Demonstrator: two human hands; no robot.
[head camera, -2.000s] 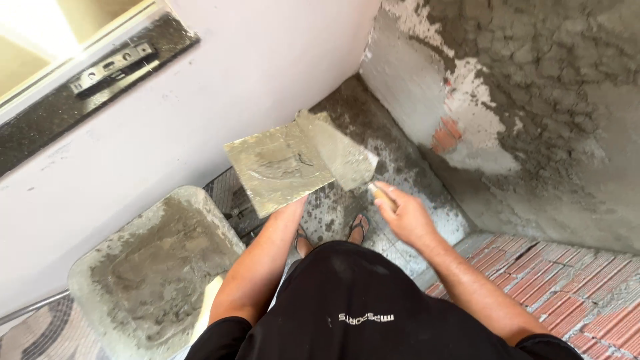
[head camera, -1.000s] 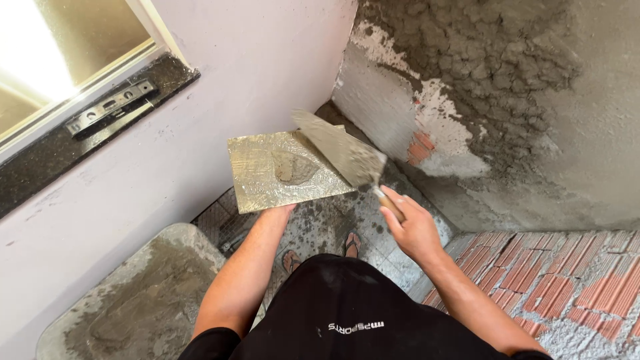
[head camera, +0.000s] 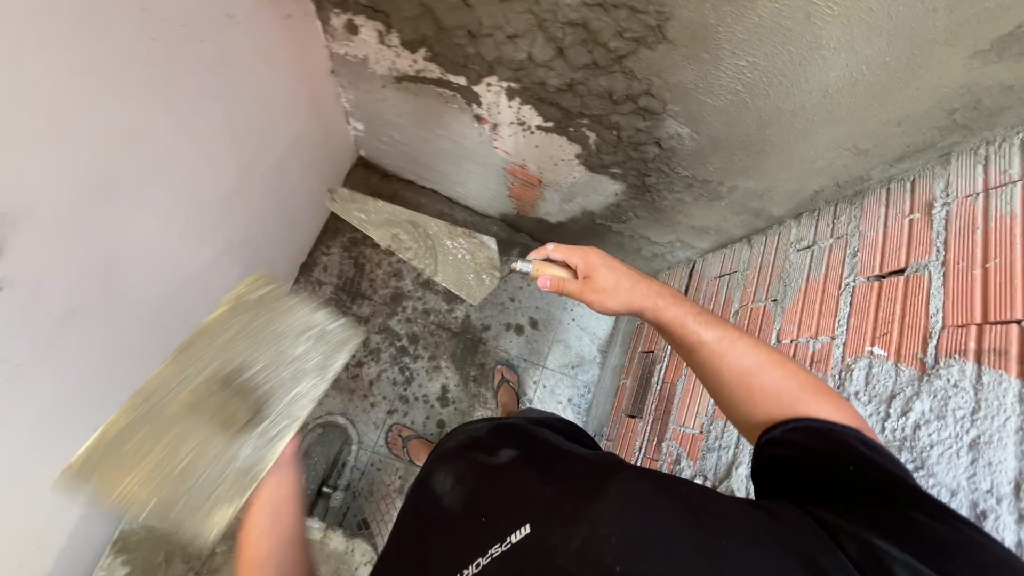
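My right hand (head camera: 588, 276) grips the wooden handle of a mason's trowel (head camera: 424, 244), whose blade points left over the tiled floor, thinly smeared with mortar. At the lower left, a flat plasterer's hawk (head camera: 276, 352) is tilted and blurred by motion, with a darker patch of mortar on its face. My left hand (head camera: 290, 456) is at its lower edge, mostly hidden behind the board, so its hold does not show fully. The two tools are apart. Beyond the trowel, rough wet mortar (head camera: 560, 56) covers the upper part of the wall.
A pale painted wall (head camera: 160, 144) rises on the left, and a hollow-brick surface (head camera: 896, 272) lies on the right. My sandalled feet (head camera: 506, 388) stand on the spotted floor tiles (head camera: 456, 352). Part of a mortar tub (head camera: 340, 548) shows at the bottom, near a dark rounded object (head camera: 324, 460).
The trowel has come off the hawk, and the two are now apart. The hawk has swung to the lower left and tilted. The view has shifted right, leaving the window out of frame.
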